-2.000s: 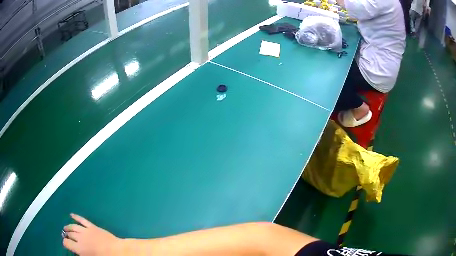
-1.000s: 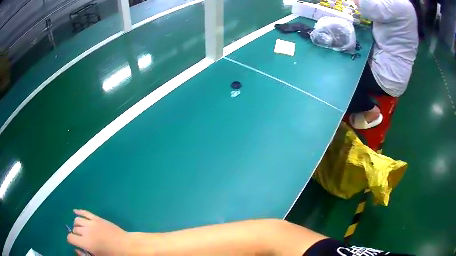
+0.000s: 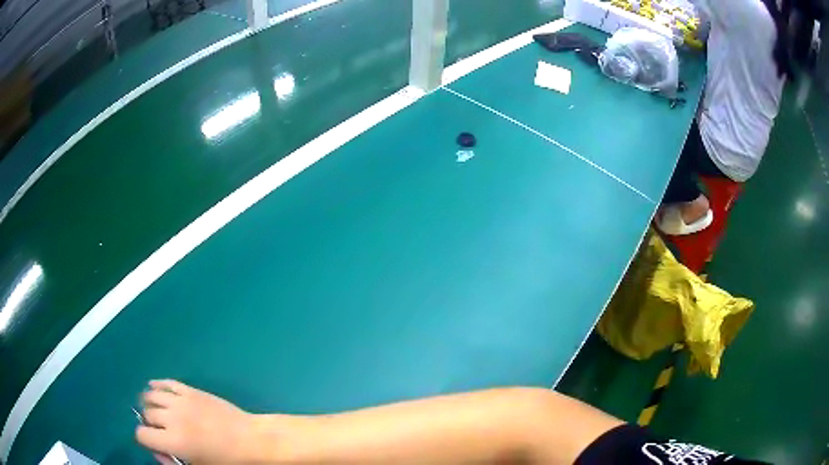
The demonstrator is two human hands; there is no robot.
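My right hand [image 3: 195,430] is at the lower left, over the near end of the teal-green workbench top [image 3: 364,281]. Its forearm crosses the bottom of the view from the right. The fingers are curled around a thin pen [image 3: 138,416], with only short bits of it showing past the fingers. A white product box [image 3: 65,455] shows only a corner at the bottom left edge, left of the hand and apart from it. My left hand is out of the picture.
A white rail [image 3: 191,232] divides the bench from the green conveyor [image 3: 173,173]. A post [image 3: 427,45] stands on it. Further along lie a black round item [image 3: 465,140], white paper [image 3: 553,77] and a plastic bag [image 3: 639,59]. A seated person [image 3: 741,91] and yellow sack [image 3: 650,304] are right.
The view has turned left, so the bench items and person sit further right. The corner of the white box has come in at the bottom left. My right hand stays low at the left, its fingers more curled.
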